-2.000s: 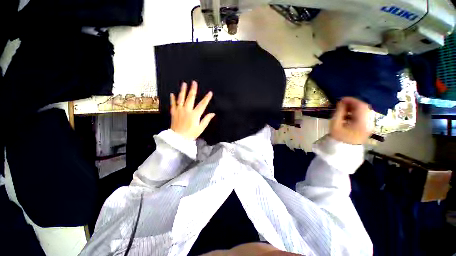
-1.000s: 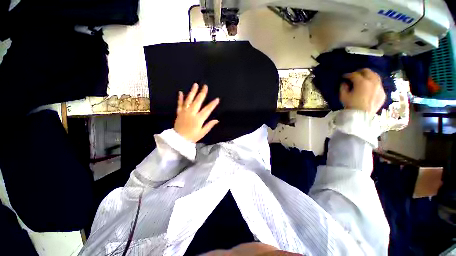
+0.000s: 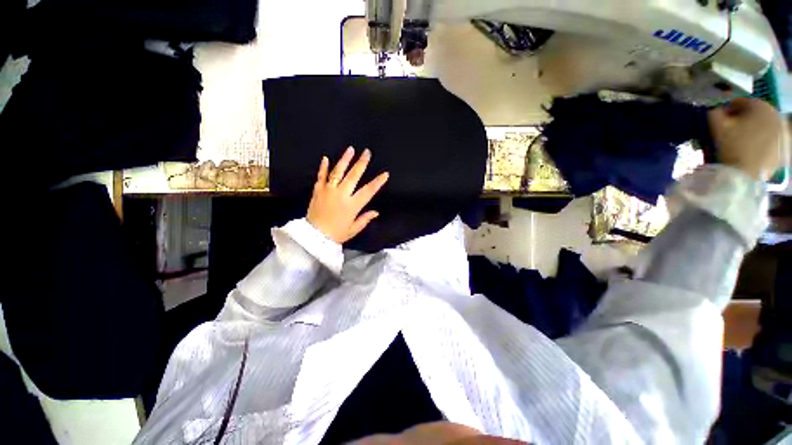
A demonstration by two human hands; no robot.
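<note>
A dark cut panel [image 3: 417,139] lies flat in front of the presser foot and needle [image 3: 381,63], its right end rounded, its near part hanging over the table's front edge. My left hand [image 3: 344,198] rests on it with fingers spread, holding nothing. My right hand [image 3: 749,135] is at the far right, below the right end of the machine arm, at the right end of the navy crumpled pieces [image 3: 612,148]. Its fingers are partly hidden and blurred; whether it grips any cloth I cannot tell.
The cream-white sewing machine [image 3: 599,35] spans the top right. Dark panel stacks [image 3: 104,113] lie at the left, with a large dark rounded pile [image 3: 82,295] below them. The table's worn front edge [image 3: 217,176] runs across. A teal basket [image 3: 766,90] shows partly behind my right hand.
My right hand has moved right, from over the navy pieces to their right end. The navy pieces have shifted and look more spread out. My left hand stays on the panel.
</note>
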